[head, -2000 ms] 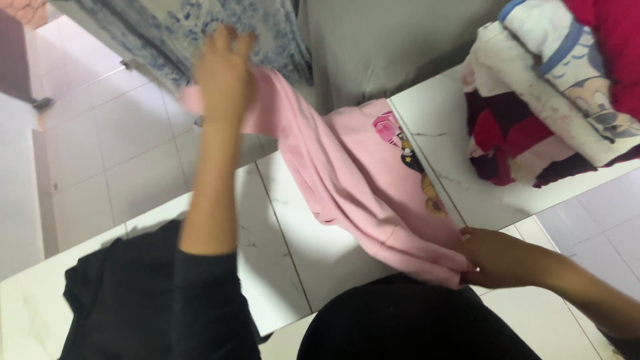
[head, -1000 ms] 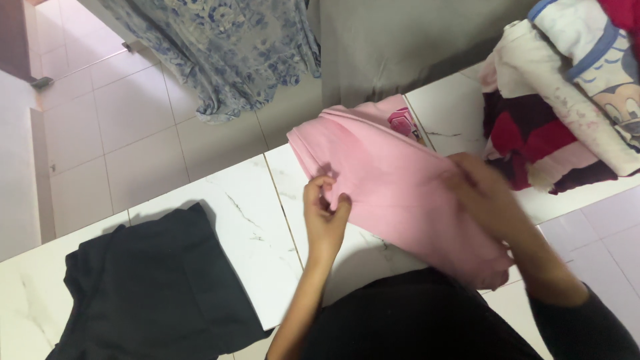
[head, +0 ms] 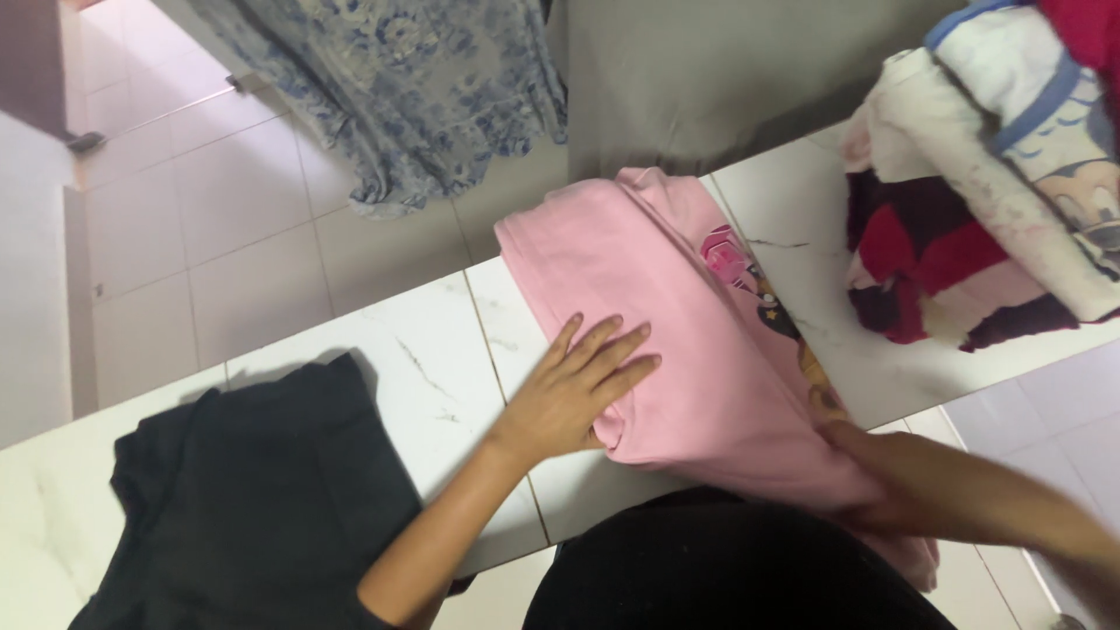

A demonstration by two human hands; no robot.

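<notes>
A pink garment with a printed figure and a pink rose lies partly folded over a white marbled tiled ledge. My left hand rests spread on its left part, fingers apart on the cloth. At the garment's lower right, my right hand is against the fabric near the print; its fingers are largely hidden and blurred, so its grip cannot be made out. Part of the pink cloth hangs past the near edge of the ledge. A folded black garment lies on the ledge to the left.
Folded towels and other textiles are stacked on the ledge at the right, one with a cartoon print. A blue-and-white floral cloth hangs beyond the ledge, beside a grey surface. Tiled floor shows at the left.
The pink garment's left part, held out by my left hand two seconds ago, now lies folded over on the ledge. My left hand has come down flat onto it.
</notes>
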